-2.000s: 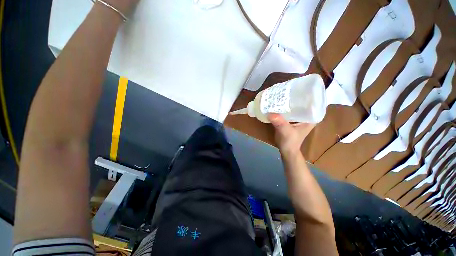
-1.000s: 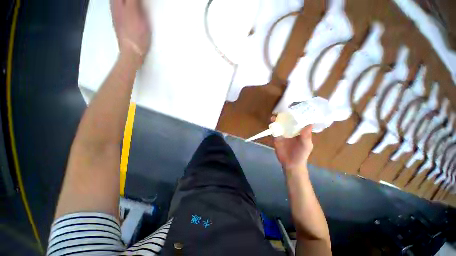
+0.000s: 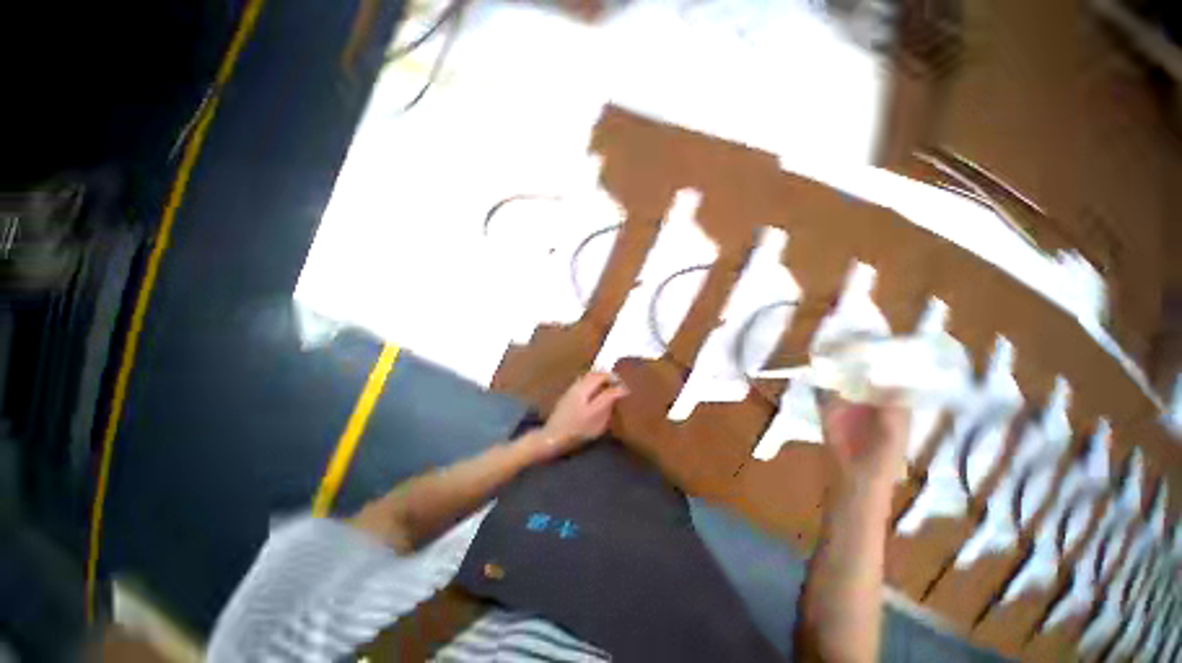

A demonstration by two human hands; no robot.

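My right hand (image 3: pixel 866 434) is closed around the translucent white glue bottle (image 3: pixel 894 368), held above the panel row with its nozzle pointing left. My left hand (image 3: pixel 586 409) is at the near edge of the brown bag panels (image 3: pixel 726 453), fingers bent together; whether it holds anything is too blurred to tell. White reinforcement pieces (image 3: pixel 661 295) lie along the overlapped panels, with thin dark curved handles (image 3: pixel 657 311) arching from them. The row runs from the middle to the lower right.
The white table (image 3: pixel 402 246) spreads at the left and back. Thin straps (image 3: pixel 434 58) lie at its far left end. A tan table (image 3: pixel 1037 91) is at the upper right, with long thin items near its edge. Yellow lines (image 3: pixel 153 279) mark the dark floor at left.
My view has shifted and shows more of the table. My left hand has come from the white tabletop to the near edge of the panels. My right hand with the bottle is further along the row.
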